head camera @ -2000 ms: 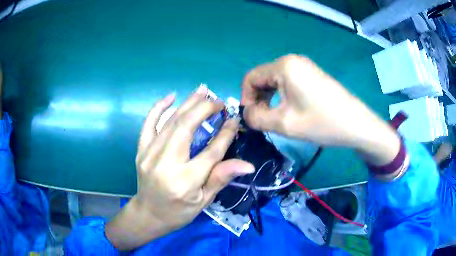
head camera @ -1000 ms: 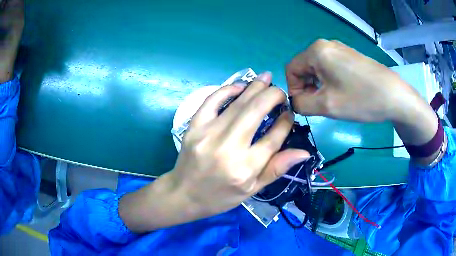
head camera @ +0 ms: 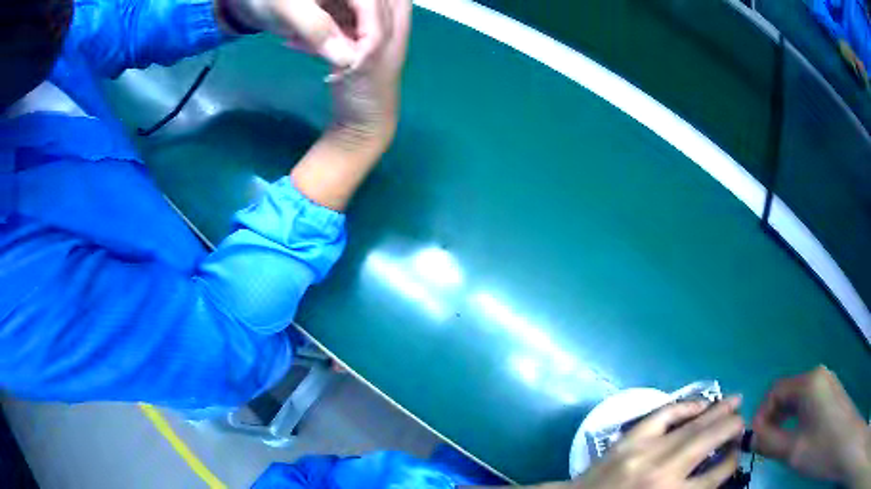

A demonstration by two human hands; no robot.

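The open device unit (head camera: 705, 392) is at the bottom right, partly cut off by the frame's lower edge. Its round white part (head camera: 600, 428) protrudes on the left side. My left hand (head camera: 664, 449) lies over the unit with bent fingers gripping it and hides most of the inside. My right hand (head camera: 812, 425) is just right of the unit, thumb and forefinger pinched on a small black part (head camera: 747, 440) at the unit's edge. The circuit board and wires cannot be made out.
Another person in a blue smock (head camera: 143, 277) sits at the left, both hands raised over the green bench (head camera: 516, 191). A black cable (head camera: 181, 100) lies near them. A white rail (head camera: 611, 81) borders the dark green conveyor (head camera: 669, 48). A stool (head camera: 296, 396) stands below the bench edge.
The view has swung left, so the unit and my hands now appear at the bottom right. The neighbouring person has come into view. My left hand stays on the unit and my right hand stays pinched beside it.
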